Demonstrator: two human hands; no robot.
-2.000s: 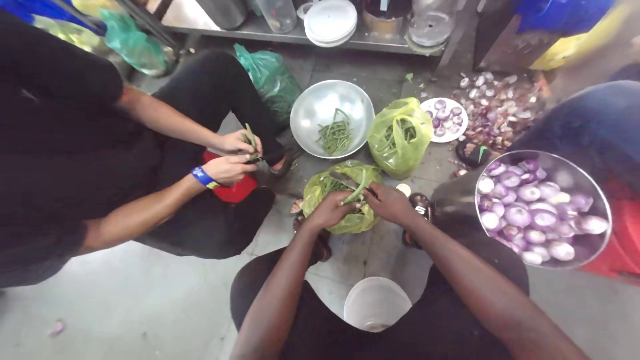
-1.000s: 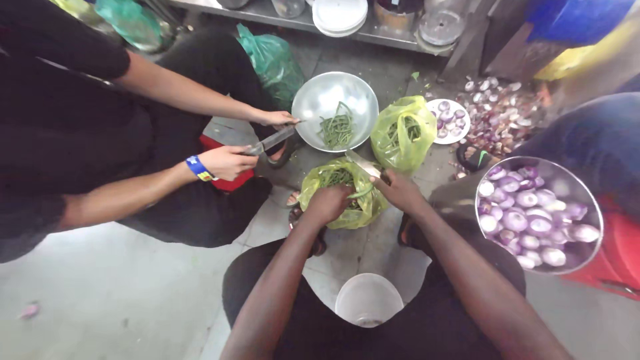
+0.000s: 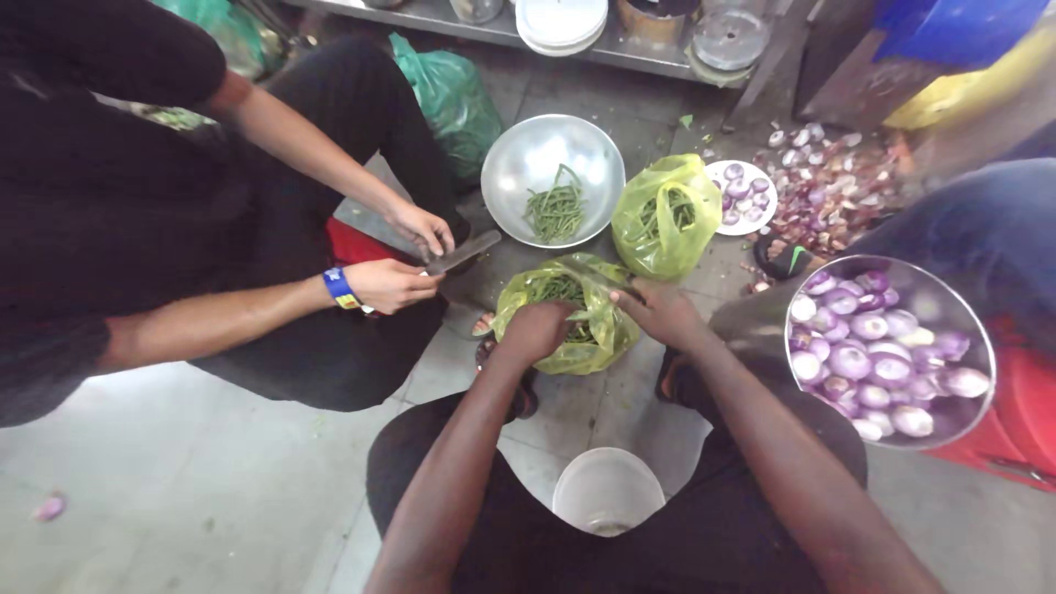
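Note:
My left hand (image 3: 538,332) reaches into an open yellow-green plastic bag (image 3: 615,351) of green beans (image 3: 561,289); its fingertips are hidden among them. At the bag's right rim is my right hand (image 3: 662,312), holding a knife (image 3: 596,272) whose blade is blurred and points up and left over the bag. A steel bowl (image 3: 505,194) with cut green beans (image 3: 557,213) stands behind the bag. Beside it is a second yellow-green bag (image 3: 664,252) with beans. A white plastic tub (image 3: 609,487) sits between my knees.
At left, a co-worker's hands (image 3: 396,285) hold a knife (image 3: 466,252). A large steel pot (image 3: 891,363) of peeled onions stands at right, near a plate (image 3: 767,210) of onions and scattered onion peels (image 3: 841,186). Behind are a green bag (image 3: 454,103) and a metal shelf (image 3: 635,54).
My left hand has gone down from the beans held above the bag into the bag. The co-worker's hands, earlier on a bean, now hold a knife.

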